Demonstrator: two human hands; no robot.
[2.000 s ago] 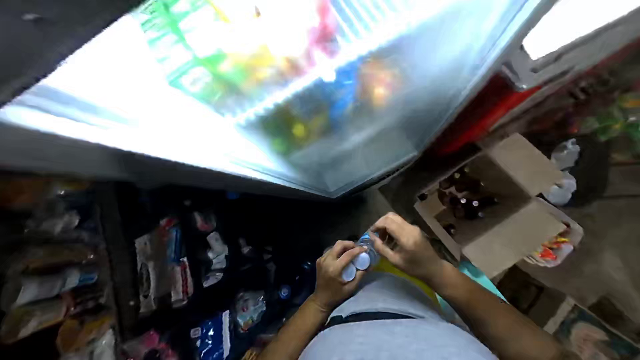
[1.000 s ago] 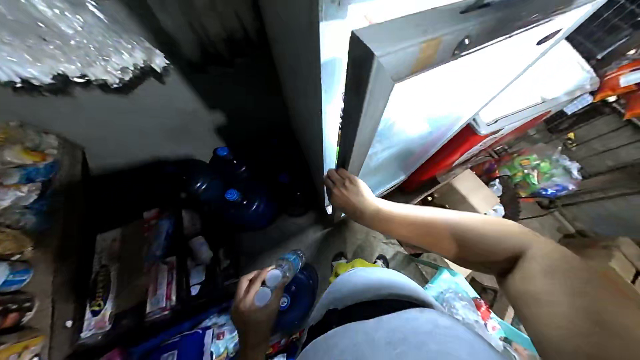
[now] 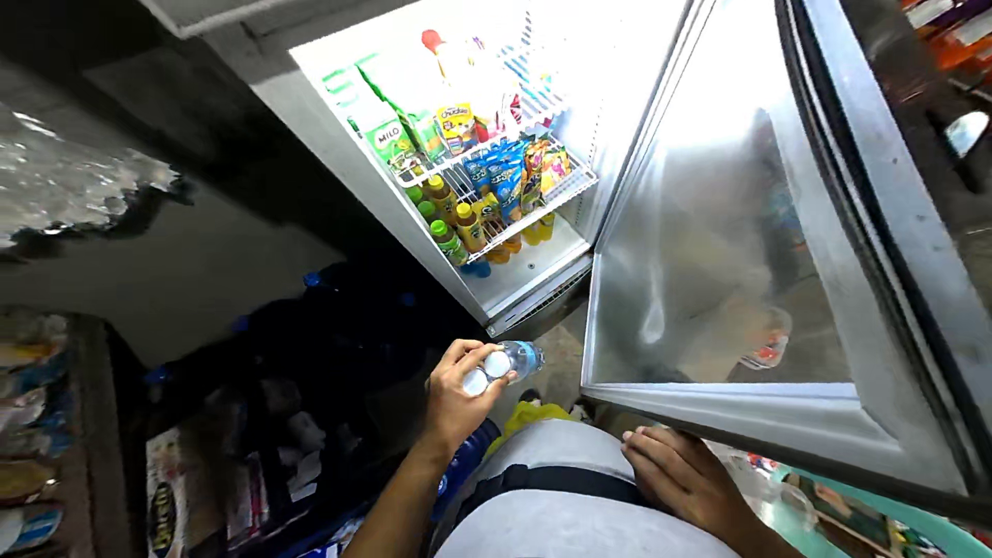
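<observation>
My left hand [image 3: 457,391] grips two small clear plastic bottles by their white caps; one bottle [image 3: 523,359] with a blue label points to the right. My right hand [image 3: 682,477], its fingers loosely bent, is by the lower edge of the glass fridge door [image 3: 721,310]; whether it touches the door is unclear. The door stands wide. Ahead is the lit display fridge [image 3: 527,279], with wire shelves bearing green cartons [image 3: 387,139], blue snack packs [image 3: 504,174] and capped drink bottles [image 3: 469,225].
Large dark-blue water jugs [image 3: 465,457] stand at lower left. A shelf [image 3: 85,434] with packaged goods is at far left, and clear plastic [image 3: 70,178] hangs above it. A teal-rimmed container [image 3: 891,508] with assorted items sits under the door at lower right.
The fridge door has swung from nearly closed to wide. My right hand, at the door's edge one second ago, is now lower, near my waist. The bottles remain in my left hand.
</observation>
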